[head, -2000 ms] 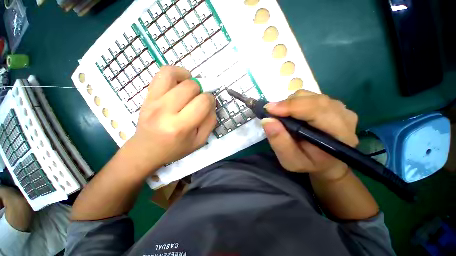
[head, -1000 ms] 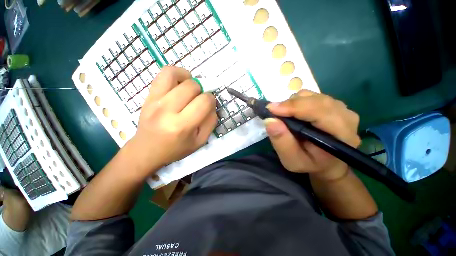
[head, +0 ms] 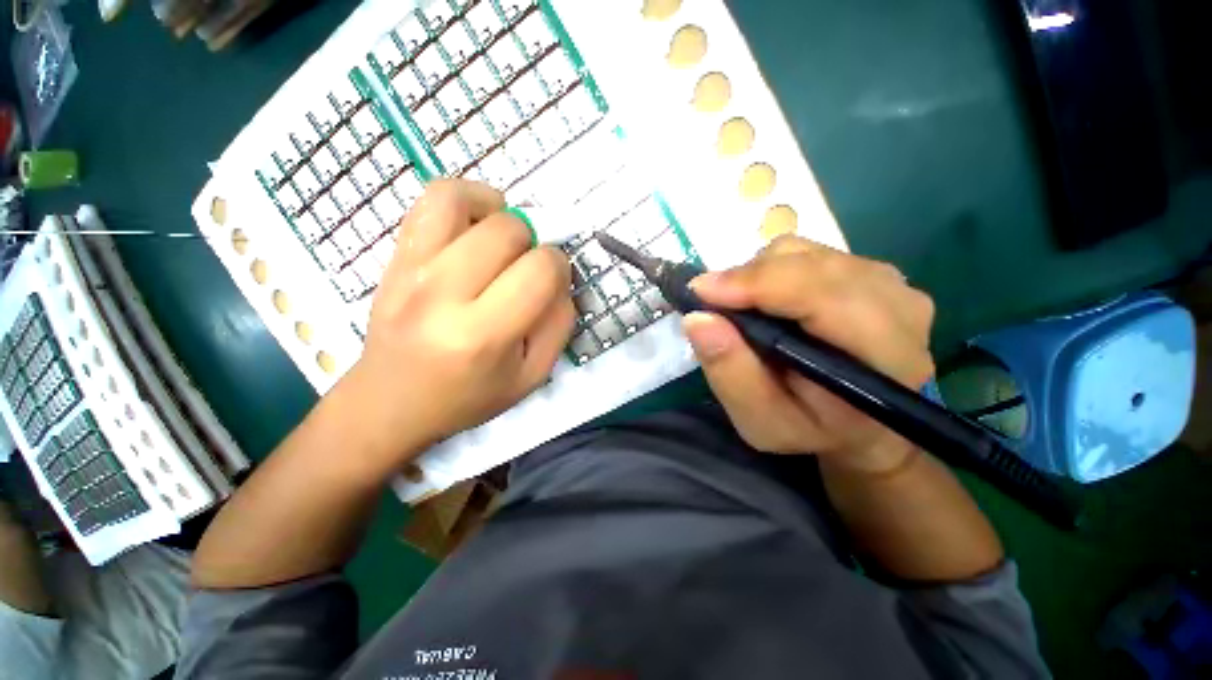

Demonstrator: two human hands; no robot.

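A white tray (head: 795, 166) with round tan holes along two sides lies tilted on the green bench. It holds PCB panels (head: 479, 83) in grid blocks with green strips. My right hand (head: 817, 348) holds a black soldering iron (head: 871, 389) like a pen, its tip at the lower right block. My left hand (head: 465, 312) is closed over the panels, with a bright green bit (head: 524, 223) at its fingers, close to the iron tip. Solder wire (head: 113, 234) runs in from the left edge; its end in my left hand is hidden.
Stacked white trays (head: 120, 385) stand at the left, beside a person's arm (head: 19, 558). A green cylinder (head: 51, 168) is at the far left. A black glossy phone-like object (head: 1097, 126) and a light blue plastic item (head: 1130, 392) are at the right.
My right hand and the iron have shifted slightly left, the tip moving a little along the block. My left hand is nearly still. The other person's arm at the left has moved.
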